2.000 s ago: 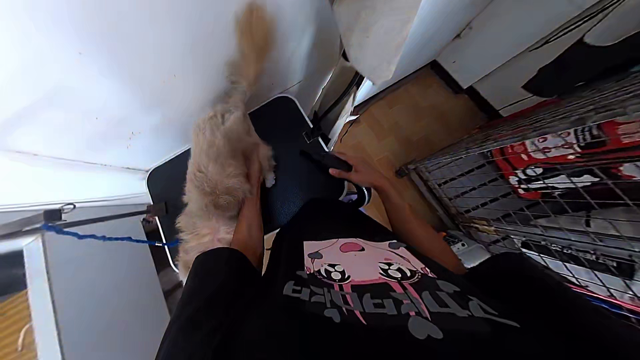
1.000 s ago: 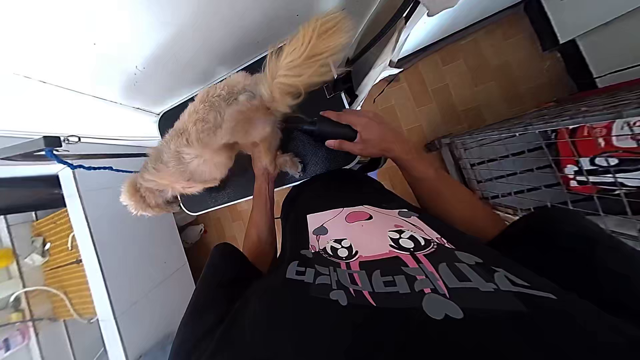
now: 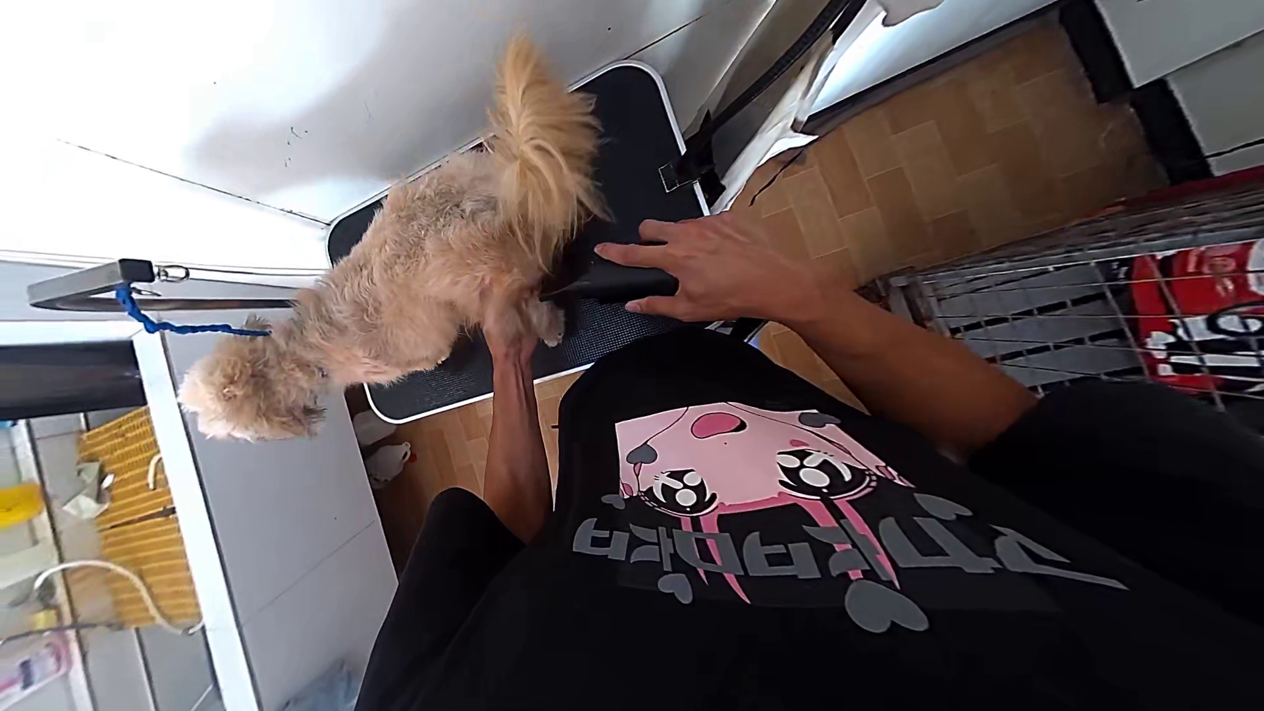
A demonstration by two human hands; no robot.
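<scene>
A cream-coloured, shaggy dog (image 3: 415, 267) stands on a black grooming table (image 3: 632, 128) with a pale rim, its head at the left and its bushy tail (image 3: 543, 148) towards the right. A braided blue cord (image 3: 188, 326) runs from a metal arm to the dog's neck. My left hand (image 3: 511, 336) is at a hind leg, its fingers mostly hidden by fur. My right hand (image 3: 706, 267) holds black electric clippers (image 3: 617, 276), whose front end lies close to the dog's rear leg and the paw.
The metal grooming arm (image 3: 94, 286) reaches in from the left. A wire cage (image 3: 1027, 316) stands at the right, with a red item behind its bars. A white wall (image 3: 247, 109) borders the table's far side. Below left are a white partition (image 3: 296, 513) and a yellow slatted mat (image 3: 143, 513).
The dog's tail has swung from the right to a more upright position since a second ago. Its head, hidden at the left two seconds ago, is now in sight. The view has shifted.
</scene>
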